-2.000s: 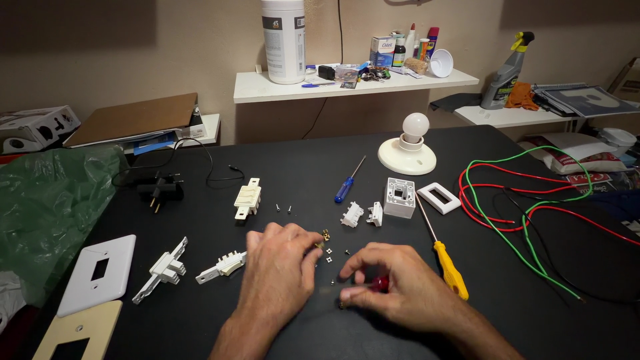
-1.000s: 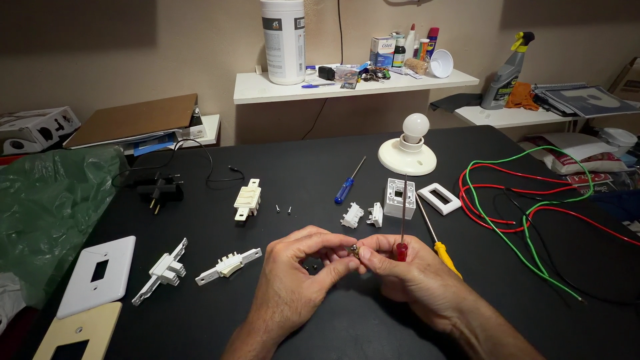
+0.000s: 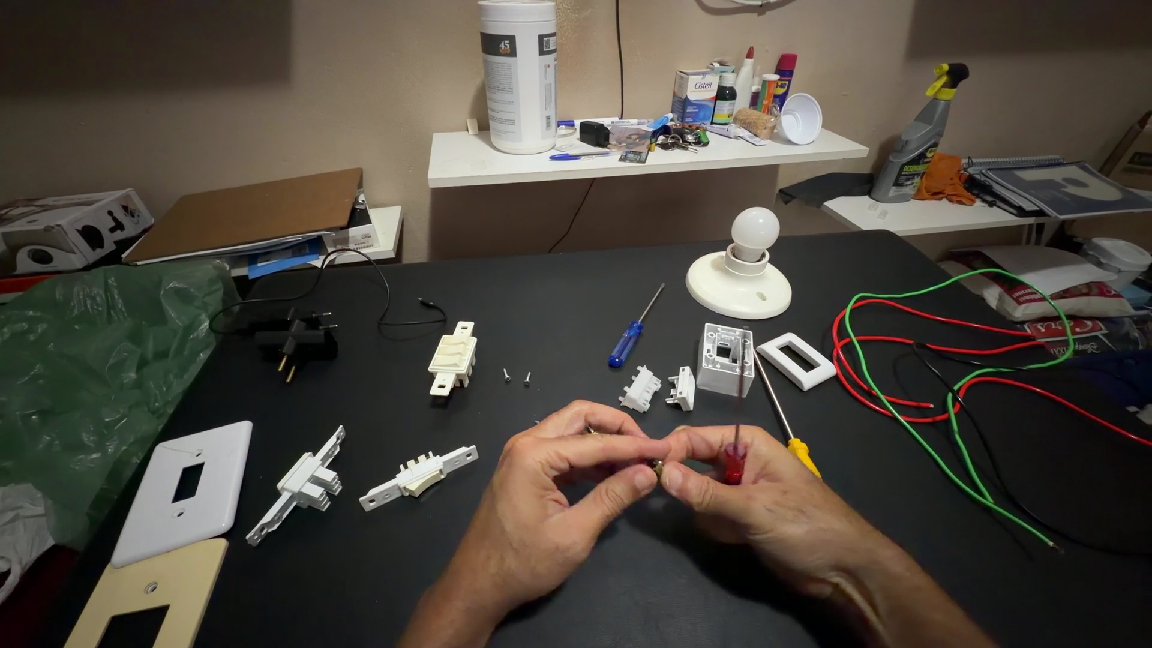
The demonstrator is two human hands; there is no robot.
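Between the fingertips of my left hand (image 3: 562, 490) and my right hand (image 3: 751, 499) is a small brass-coloured metal part (image 3: 658, 468), mostly hidden. My right hand also holds a red-handled screwdriver (image 3: 735, 461), its shaft pointing up. Beyond the hands lie two white plastic module pieces (image 3: 641, 389), a white surface box (image 3: 725, 360), a small white frame (image 3: 797, 361) and a blue-handled screwdriver (image 3: 626, 345). A yellow-handled screwdriver (image 3: 801, 457) lies partly behind my right hand. Left of my hands are a switch module with a cream rocker (image 3: 421, 477) and two small screws (image 3: 527, 379).
At left lie a white wall plate (image 3: 216, 513), a cream wall plate (image 3: 200, 571), a white switch module (image 3: 306, 484), a cream module (image 3: 453, 360) and a black plug adapter (image 3: 292, 342). A bulb in a lampholder (image 3: 738, 290) stands behind. Green and red wires (image 3: 886, 418) curl at right.
Two seconds ago my hands were apart, the left over small parts on the table. They are now together around the brass-coloured part, and the red screwdriver's shaft points up.
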